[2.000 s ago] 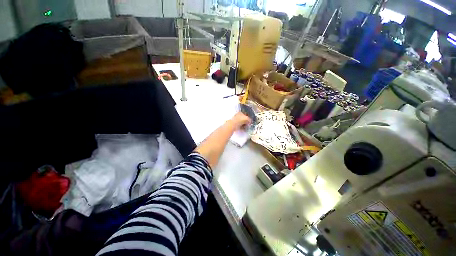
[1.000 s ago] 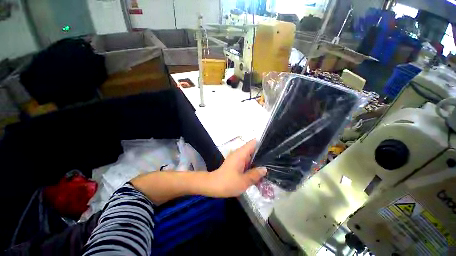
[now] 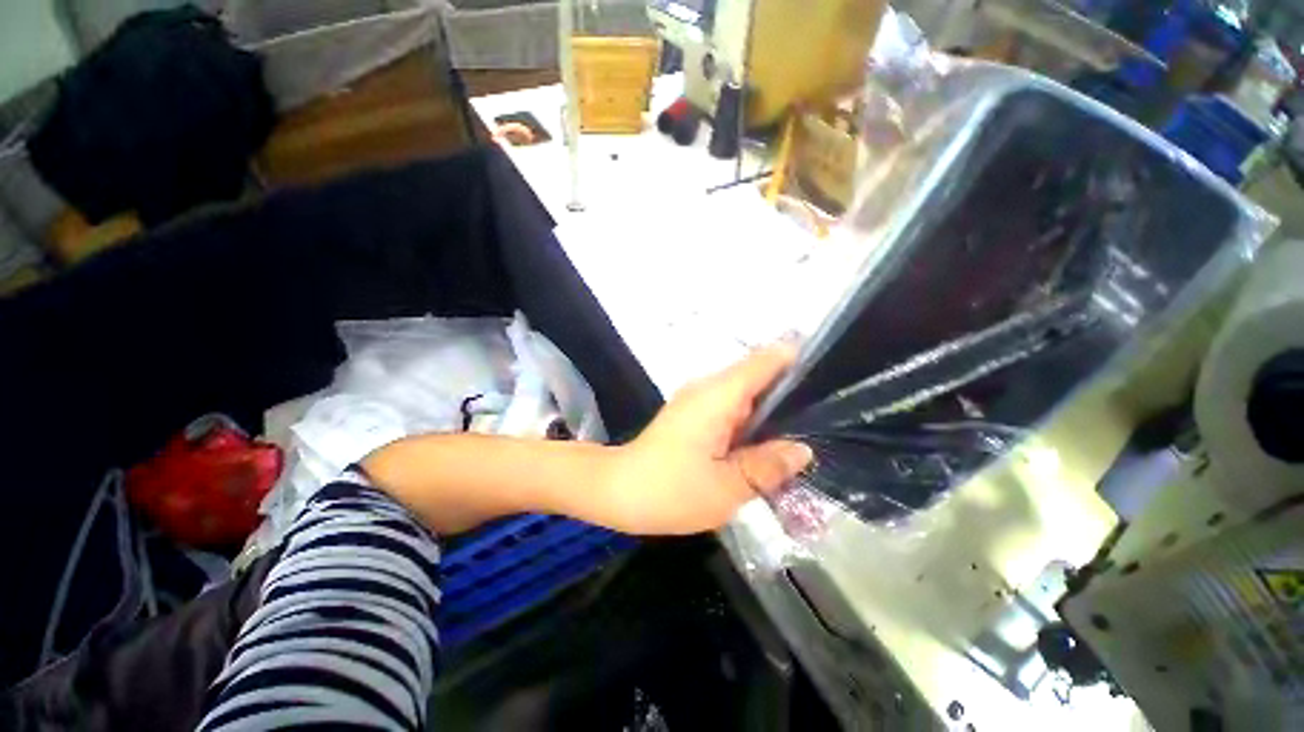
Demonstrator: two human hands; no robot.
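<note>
My left hand [image 3: 715, 451] comes in from the lower left in a black-and-white striped sleeve. It grips the lower left corner of a phone [image 3: 1001, 300], a flat dark rectangle in shiny clear plastic wrap. The thumb lies on the near face and the other fingers are mostly hidden behind. The phone is raised and tilted, in front of the sewing machine side. My right hand is not in view.
A cream sewing machine [image 3: 1201, 572] stands at the lower right. A dark-lined bin [image 3: 386, 243] at left holds white plastic and a red bundle [image 3: 208, 479]. A white table [image 3: 644, 272] with a metal rod lies beyond, with wooden boxes behind.
My left hand first reached over the table, then came back holding the phone upright. The phone now appears larger and further right, and covers more of the machine and table.
</note>
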